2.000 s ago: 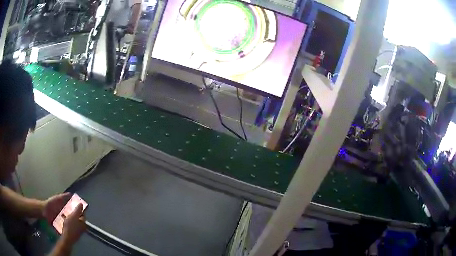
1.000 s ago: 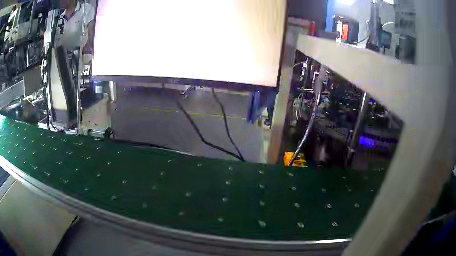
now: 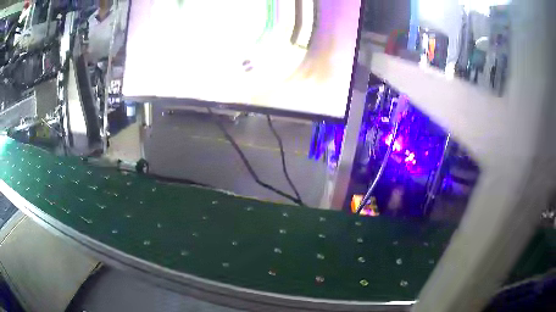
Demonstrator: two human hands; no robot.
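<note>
The green conveyor belt (image 3: 207,225) runs across the view from the left edge to the frame post at the right. Many small pale parts (image 3: 278,250) lie spaced out on it, too small to tell their type. A metal rail (image 3: 152,266) edges its near side. Neither of my hands is in the picture.
A large inspection monitor (image 3: 238,55) shows part of magnified rings above the belt. A thick white machine post (image 3: 497,225) with a slanting brace stands close at the right. Two black cables hang below the monitor. Violet-lit machinery (image 3: 408,152) and a yellow-orange item (image 3: 364,205) lie behind the belt.
The view has moved closer to the belt and monitor; the seated person with the phone has left the picture. The monitor picture has changed and violet light now shows in the machinery.
</note>
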